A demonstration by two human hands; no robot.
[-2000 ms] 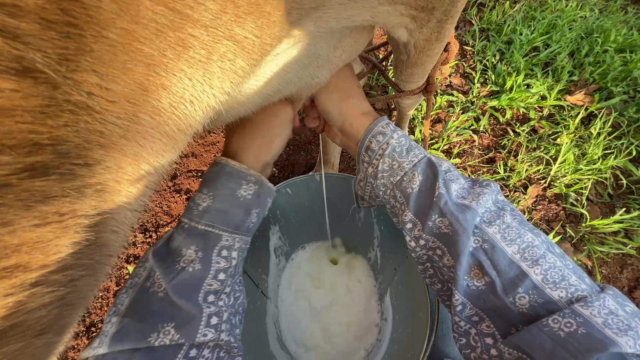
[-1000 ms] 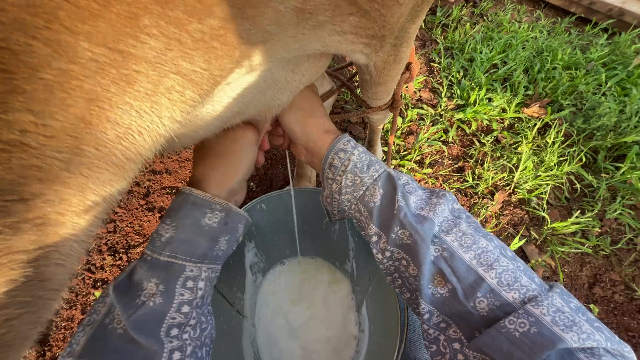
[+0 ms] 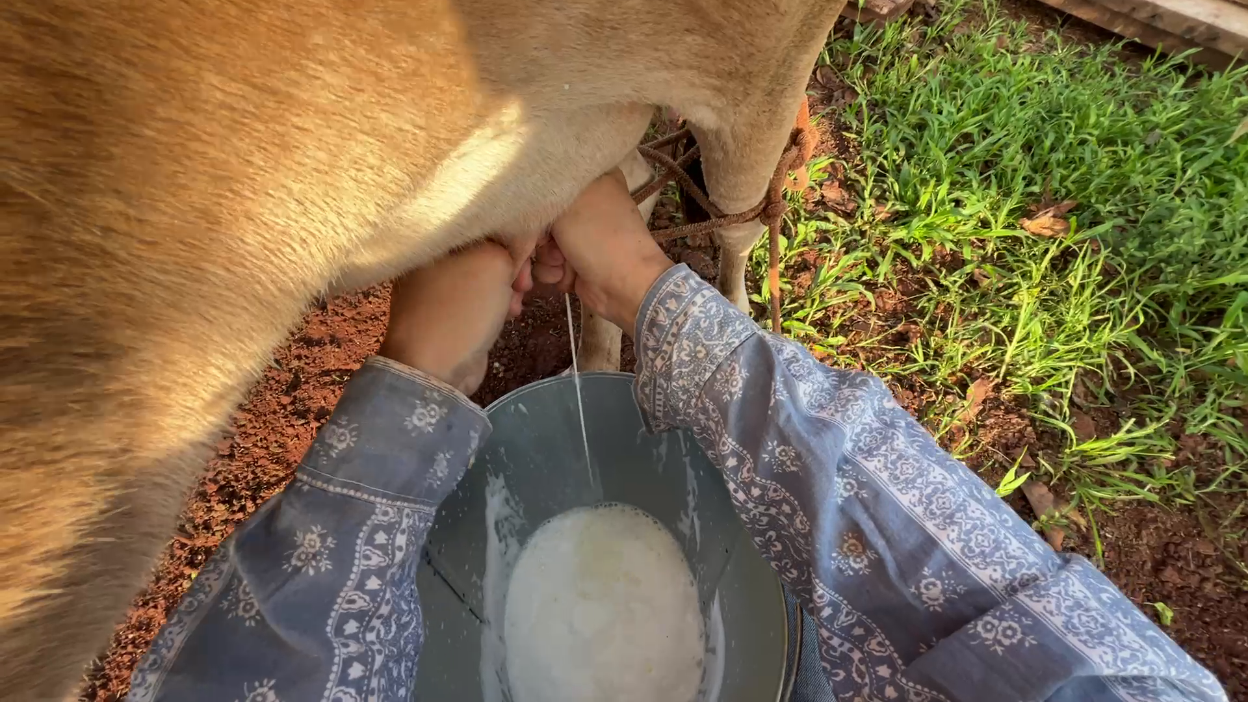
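Both my hands are up at the udder under the belly of a tan cow (image 3: 292,117). My left hand (image 3: 458,302) is closed near a teat, its fingers mostly hidden behind the wrist. My right hand (image 3: 600,249) is curled around a teat, which its fingers cover. A thin stream of milk runs from beside my right hand down into a grey bucket (image 3: 448,604) below. Frothy white milk (image 3: 604,604) lies in the bottom of the bucket, and milk streaks mark its inner wall. My forearms, in blue patterned sleeves, pass on either side above the bucket.
A brown rope (image 3: 717,222) is tied around the cow's hind legs (image 3: 746,171), just beyond my right hand. Green grass (image 3: 1053,214) grows on the right, with reddish soil (image 3: 292,390) at the left. Wooden boards (image 3: 1160,24) lie at the top right.
The view has shifted somewhat. The milk stream falls in all the frames, and my hands stay at the udder.
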